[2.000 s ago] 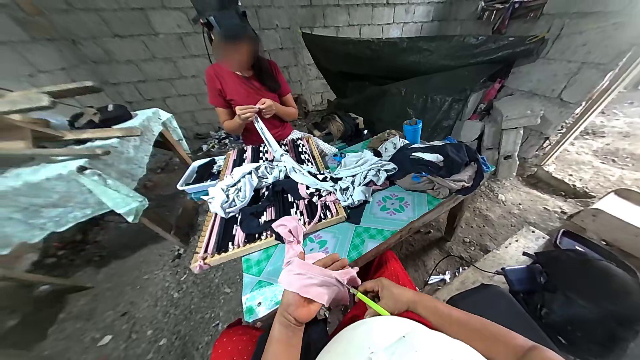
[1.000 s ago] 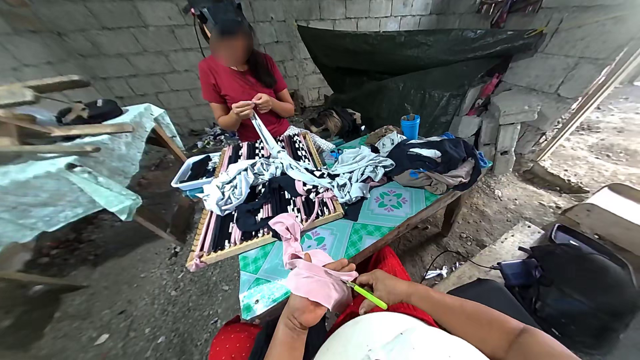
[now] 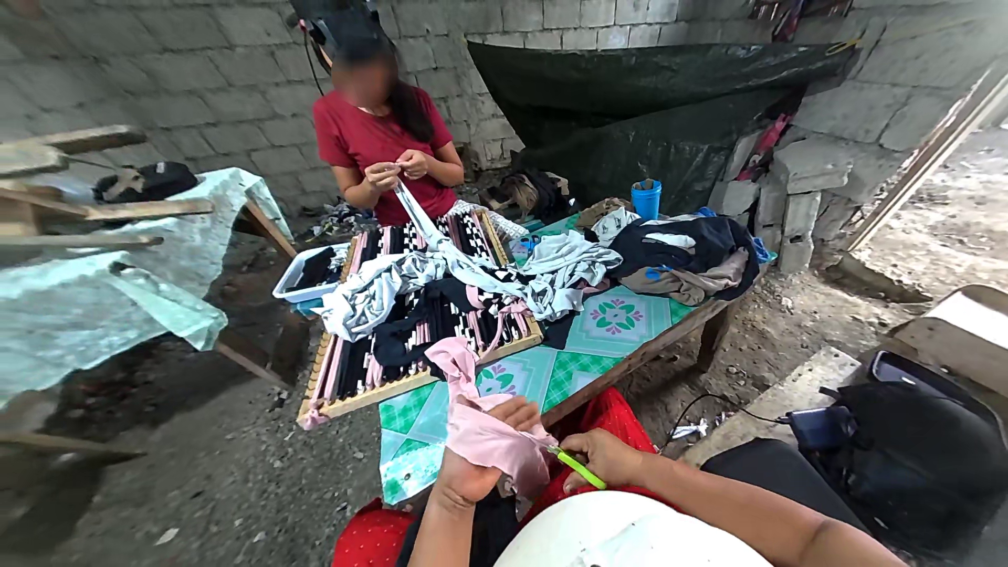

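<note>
Pink fabric (image 3: 496, 445) lies over my left hand (image 3: 472, 465), whose palm is turned up, with the thumb side hidden by the cloth. A narrower end of this fabric reaches up to the near edge of a wooden peg frame (image 3: 417, 386). My right hand (image 3: 602, 457) grips small scissors with a lime-green handle (image 3: 581, 468); their blades meet the right edge of the pink fabric. Black, pink and white fabric strips are stretched across the frame. Grey cloth (image 3: 378, 291) is heaped on it, and a co-worker's hands (image 3: 398, 172) hold up one strip of it.
The table has a green patterned cover (image 3: 618, 319). Dark and brown cloths (image 3: 685, 252) and a blue cup (image 3: 646, 199) are at its far right. A white plastic tray (image 3: 311, 276) sits beside the frame. A black bag (image 3: 913, 465) and a cable are at the right.
My right hand and the green-handled scissors have shifted slightly at the pink fabric's edge. Little else has plainly changed.
</note>
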